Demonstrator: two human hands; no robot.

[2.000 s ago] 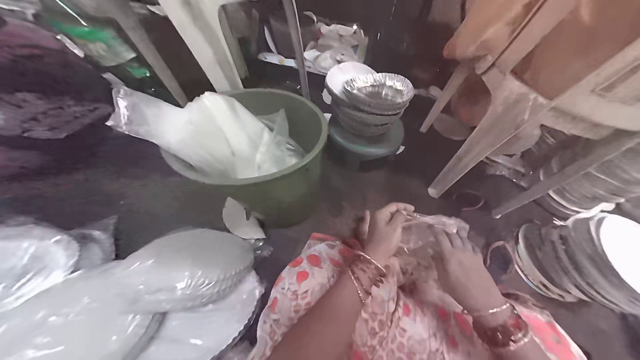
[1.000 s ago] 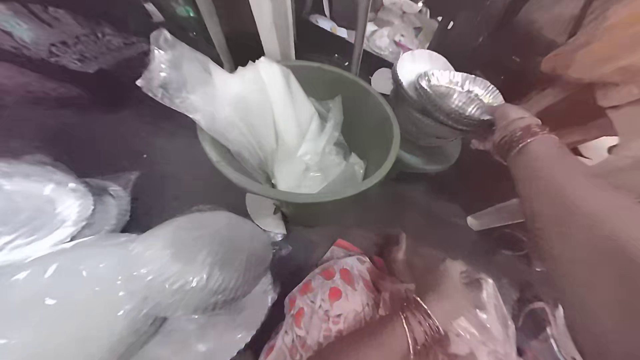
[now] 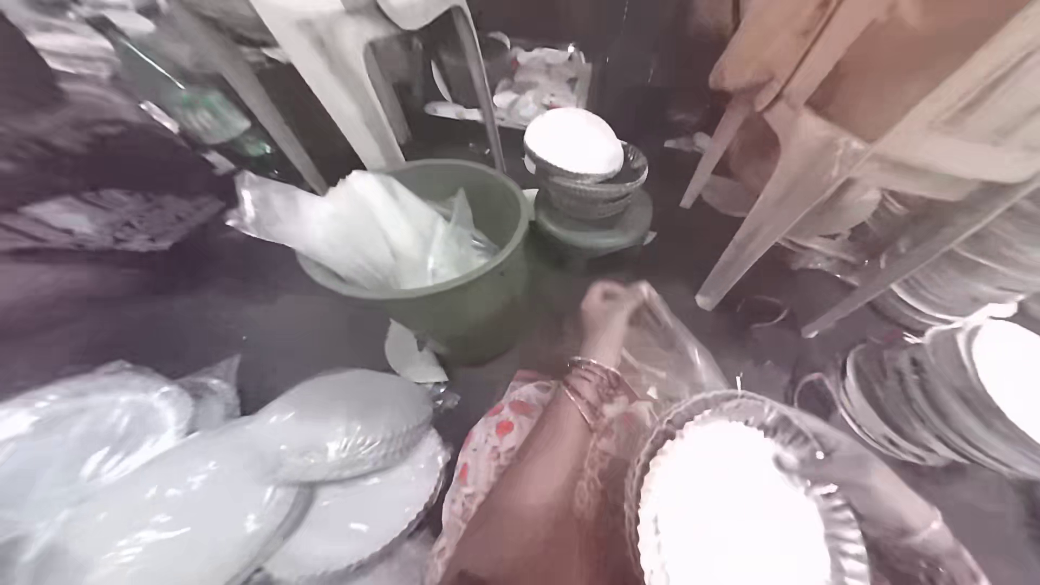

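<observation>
Raised over the lap, my left hand (image 3: 611,302) pinches the edge of a clear plastic bag (image 3: 670,345). My right hand (image 3: 829,467) grips the right rim of a round disposable plate with a fluted silvery edge and a bright white face (image 3: 731,512), close to the camera; part of that hand lies behind the rim. The bag hangs between my left hand and the plate. Ahead, a stack of fluted foil bowls (image 3: 589,195) with a white-faced one (image 3: 573,142) on top stands on a round green lid or stool (image 3: 597,227).
A green plastic tub (image 3: 467,313) holds white plastic sheeting (image 3: 382,236). Bagged plates (image 3: 179,504) lie at the lower left. Stacked plates (image 3: 902,398) stand on the right, near plastic chair legs (image 3: 780,199). Another chair (image 3: 333,73) is behind the tub.
My right hand has come back from the foil bowl stack and now holds a plate near the lap. My left hand has lifted the bag's edge. The view has shifted.
</observation>
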